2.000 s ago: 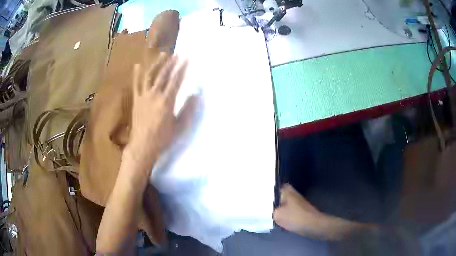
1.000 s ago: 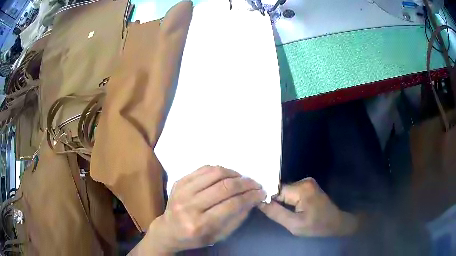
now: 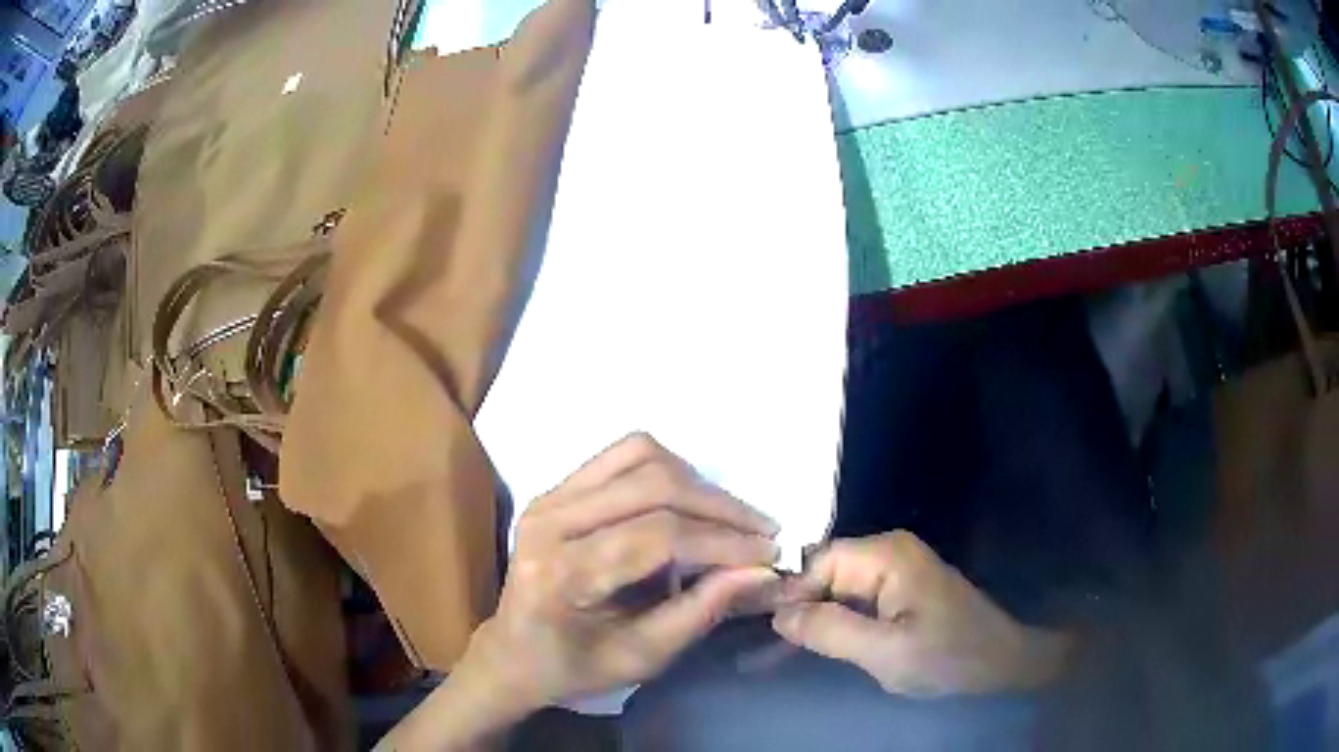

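Note:
A bag panel lies with its white backing (image 3: 683,265) up, running from the machine's needle area to the near corner. Its brown face (image 3: 426,265) shows folded out at the left. My left hand (image 3: 624,580) pinches the near corner of the panel between thumb and fingers. My right hand (image 3: 903,610) pinches the same corner from the right, its fingertips meeting those of my left hand. The exact edges between the fingertips are hidden. The presser foot area (image 3: 805,21) is cut off at the top edge.
Stacked brown panels (image 3: 265,132) with brown strap loops (image 3: 184,331) lie at the left. A pale green table (image 3: 1057,184) with a red edge (image 3: 1087,276) is at the right. A brown piece with a strap (image 3: 1278,456) hangs at far right. Dark clothing shows below the table.
My left hand has come down from the middle of the panel to the near corner, meeting my right hand there. The view has shifted slightly, and the fingertips have changed their pinch.

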